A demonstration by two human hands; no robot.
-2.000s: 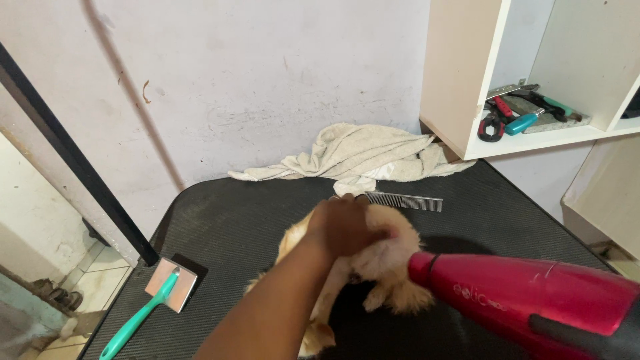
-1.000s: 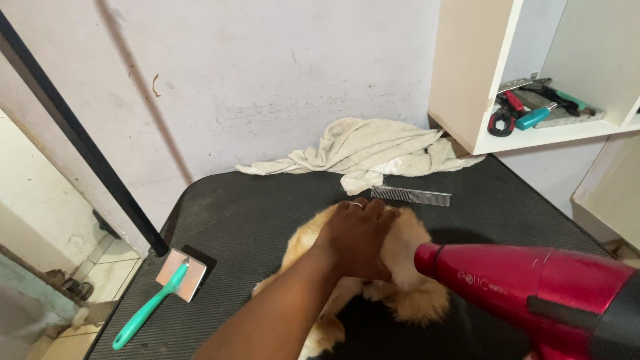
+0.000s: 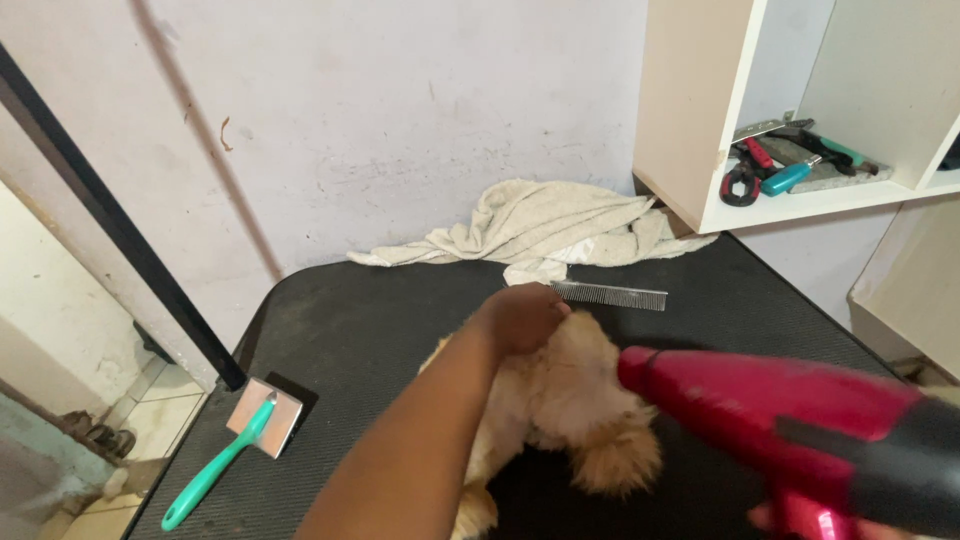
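A small dog with light golden fur (image 3: 574, 382) is on the black ribbed grooming table (image 3: 360, 337), partly hidden behind my left forearm. My left hand (image 3: 527, 319) rests on the far end of its body, fingers bent; whether they grip the fur is unclear. At the lower right, my right hand (image 3: 862, 529) is wrapped around the handle of a red and black hair dryer (image 3: 757, 405), only bits of its fingers showing. The dryer's nozzle points left, close against the dog's fur. Just beyond my left hand lies a metal comb (image 3: 611, 295).
A slicker brush with a green handle (image 3: 217, 476) lies at the table's left, beside a black upright post (image 3: 112, 217). A crumpled beige towel (image 3: 540, 221) lies along the wall. Grooming tools (image 3: 787, 176) sit in the white shelf unit (image 3: 817, 208) at the right.
The dryer is now tilted more, its body sloping down to the right. My left hand, spread over the fur a second ago, is now more closed and at the dog's far edge.
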